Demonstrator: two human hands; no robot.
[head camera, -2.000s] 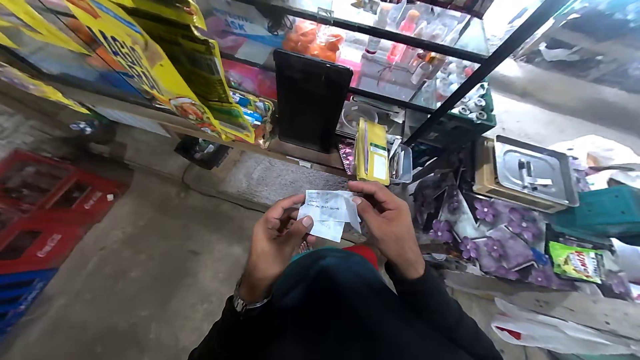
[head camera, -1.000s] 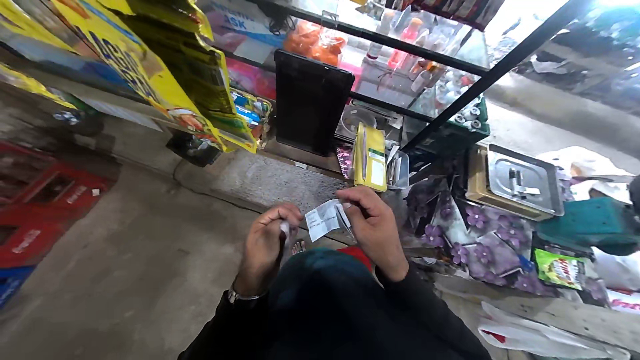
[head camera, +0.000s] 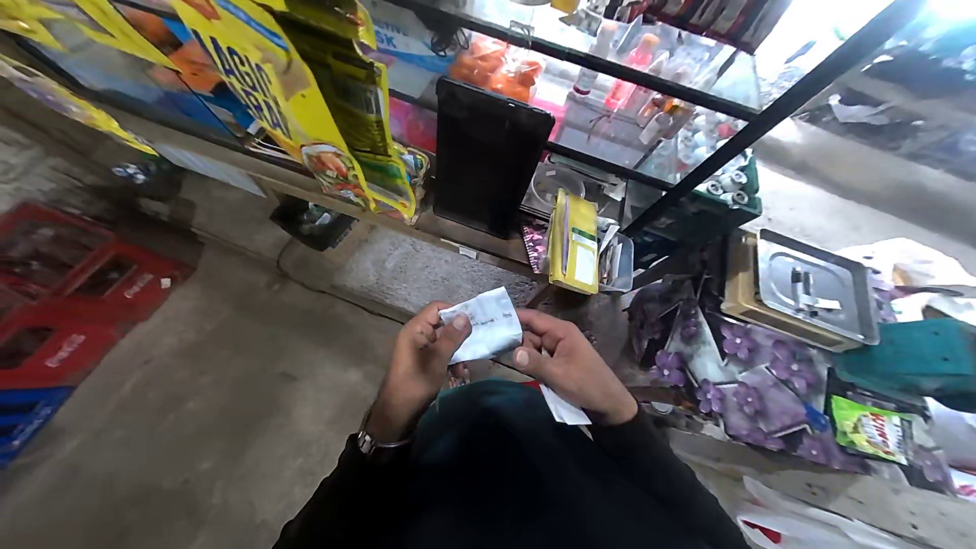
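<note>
A small slip of white paper (head camera: 486, 326) with writing on it is pinched between the thumb and fingers of my left hand (head camera: 425, 352). My right hand (head camera: 572, 360) touches the right edge of that slip with its fingertips. A second white paper (head camera: 564, 406) hangs below my right palm, held in its lower fingers. Both hands are over my lap. Beyond them, a yellow envelope (head camera: 574, 242) stands upright beside a small clear plastic bin (head camera: 621, 263) of papers, and a black tablet-like panel (head camera: 490, 156) leans to their left.
Red bottle crates (head camera: 84, 305) stand on the floor at left. Yellow seasoning packets (head camera: 267, 84) hang from the counter. At right are a kitchen scale with a metal tray (head camera: 820, 286), a purple flowered cloth (head camera: 755, 396), a green snack packet (head camera: 869, 428) and a black-framed glass case (head camera: 762, 122).
My left hand, apart from the slip one second ago, now grips its left side. A white paper now shows below my right palm.
</note>
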